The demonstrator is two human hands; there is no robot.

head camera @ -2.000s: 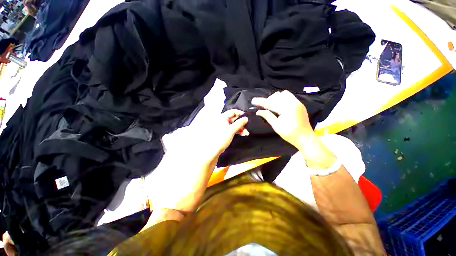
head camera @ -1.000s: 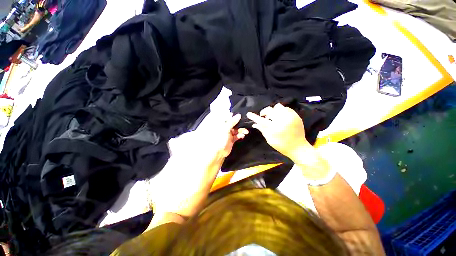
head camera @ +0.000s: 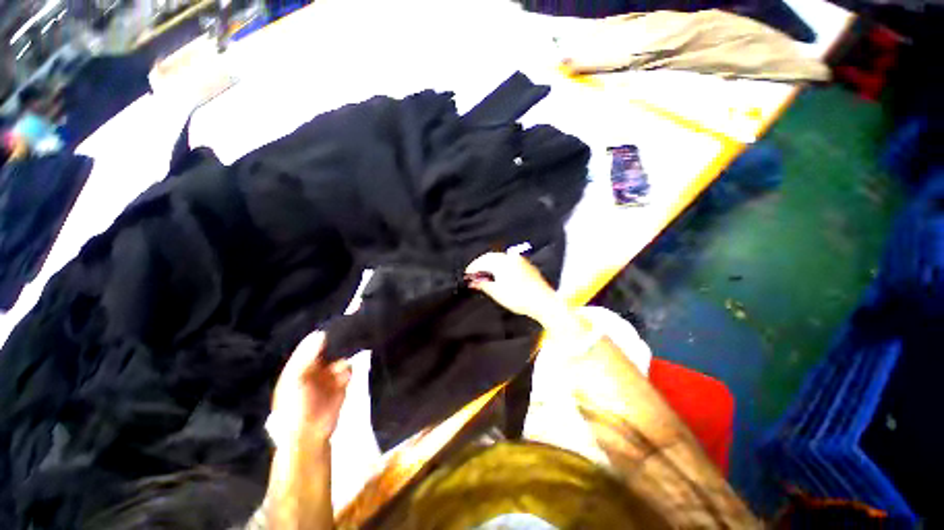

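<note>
A black garment (head camera: 445, 342) lies nearest me, its lower part hanging over the table's front edge. My left hand (head camera: 311, 388) holds its left end between thumb and fingers, slightly raised. My right hand (head camera: 502, 285) pinches the same cloth at its upper right. A small dark reddish thing shows at the right fingertips; it may be thread snips, but blur hides its shape. A small white label (head camera: 525, 248) shows just beyond the right hand. The garment joins a large black heap (head camera: 248, 217) behind and to the left.
A smartphone (head camera: 627, 176) lies at right near the table's yellow-orange edge (head camera: 714, 150). Beige cloth (head camera: 694, 43) lies at the far end. Dark navy cloth (head camera: 41, 217) is at far left. A red stool (head camera: 696, 409) and blue crates (head camera: 844, 393) stand at right on the green floor.
My hands have moved apart: the left hand went left and down with the cloth, while the right stays on its upper part. The view has turned, bringing the table's far end into sight.
</note>
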